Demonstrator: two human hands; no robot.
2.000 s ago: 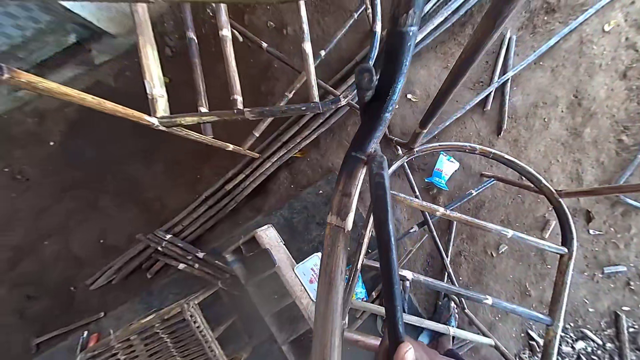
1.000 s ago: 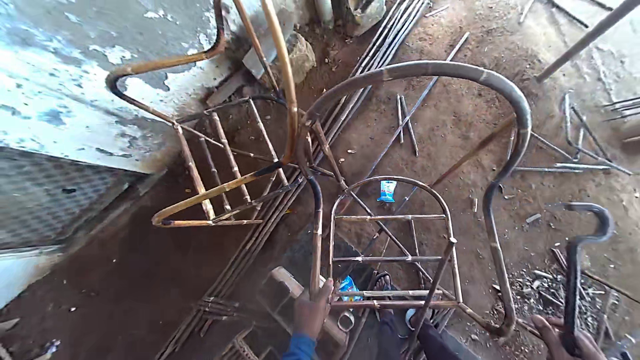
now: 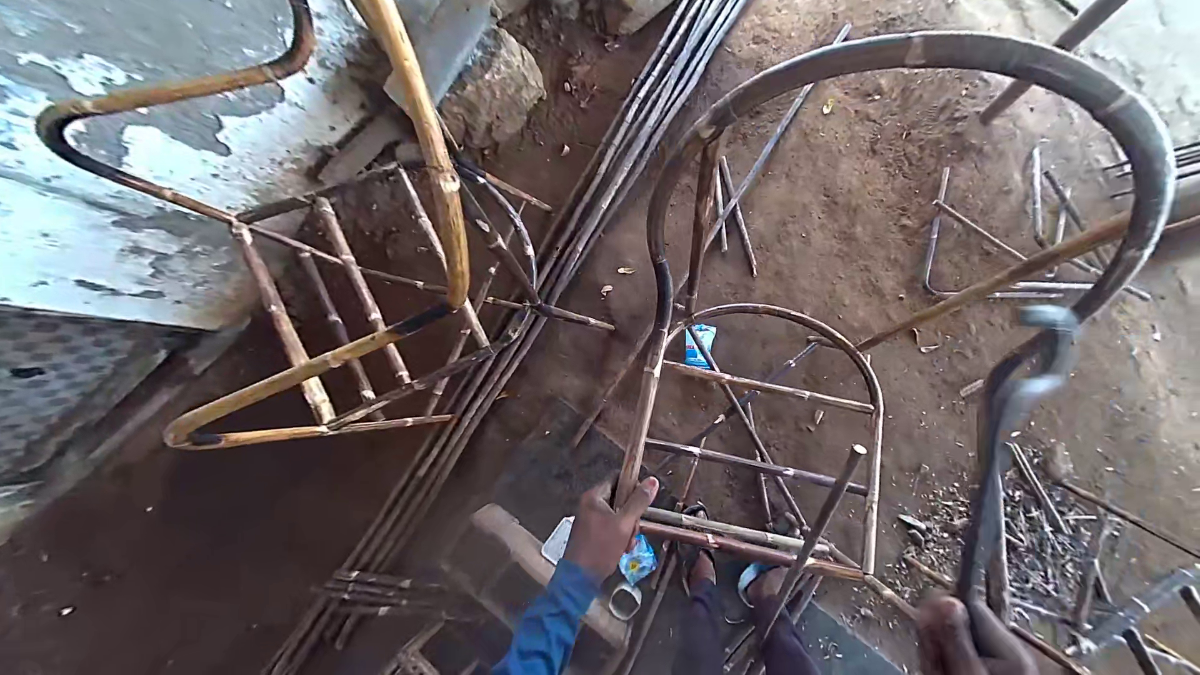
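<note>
My left hand [image 3: 605, 525], below a blue sleeve, grips the lower end of a bent cane pole that belongs to a cane chair frame [image 3: 769, 382]. That frame has a large looped back [image 3: 937, 52] and a rounded seat with several crossbars. At the lower right, my right hand [image 3: 970, 633] is closed around a dark bar with a hooked top [image 3: 998, 450]; the hook is blurred and overlaps the right side of the loop. Whether hook and loop touch, I cannot tell.
A second cane chair frame [image 3: 450, 234] stands at the left near a peeling wall [image 3: 206, 169]. Long cane poles [image 3: 600, 178] lie diagonally on the dirt ground. A stone [image 3: 492, 89], cut cane pieces [image 3: 994, 244], wood scraps [image 3: 994, 506] and a wooden block [image 3: 525, 544] lie around.
The hooked bar in my right hand has moved from beside the looped back to overlap its right side. My left hand stays on the chair frame's pole. The view has come closer.
</note>
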